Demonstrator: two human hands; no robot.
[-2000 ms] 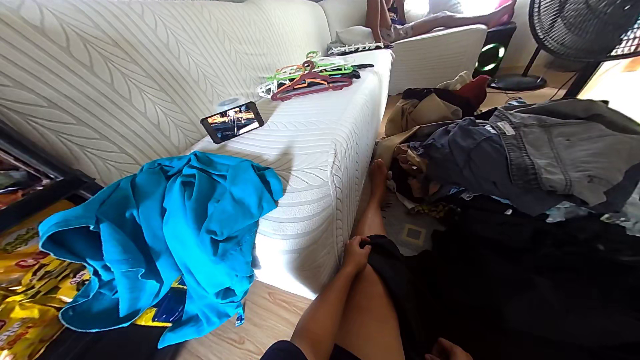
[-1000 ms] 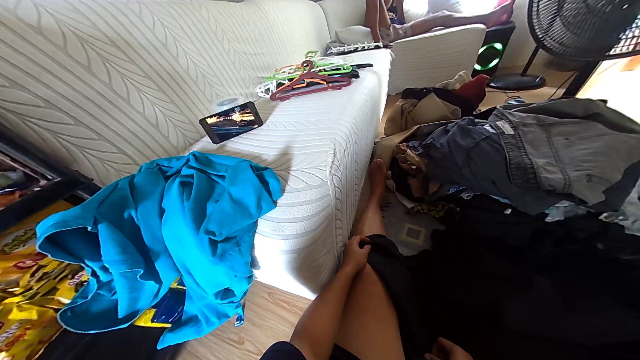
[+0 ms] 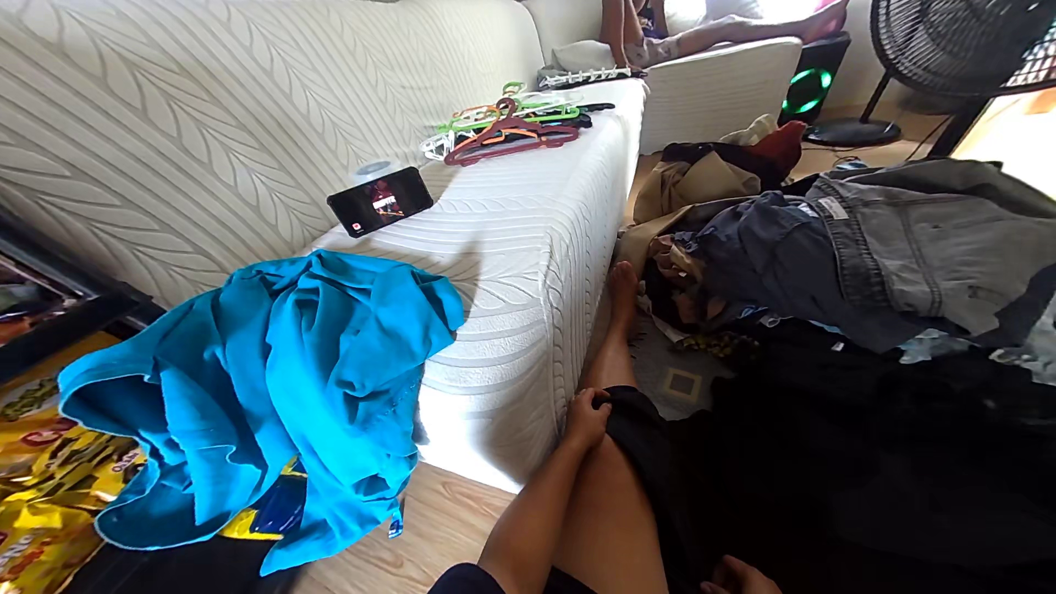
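My left hand (image 3: 587,417) rests on my knee, its fingers curled at the edge of a black garment (image 3: 639,412); whether it grips the cloth is unclear. Of my right hand (image 3: 740,576), only part shows at the bottom edge, over black cloth, its fingers partly hidden. A bright blue garment (image 3: 346,338) lies crumpled over the near end of the white-covered sofa (image 3: 503,239), left of my left hand. Behind it a phone (image 3: 381,201) with a lit screen leans on the seat. Several plastic clothes hangers (image 3: 511,136) are piled farther along the sofa.
A large heap of clothes, with grey denim (image 3: 932,239) on top, covers the floor at right. Yellow packets (image 3: 49,495) lie at lower left beside a black rack (image 3: 74,305). Another person's legs (image 3: 718,37) stretch across the far sofa, near a speaker (image 3: 808,87) and a standing fan (image 3: 949,49).
The picture on the phone's screen has changed. My hands and the clothes show no plain movement.
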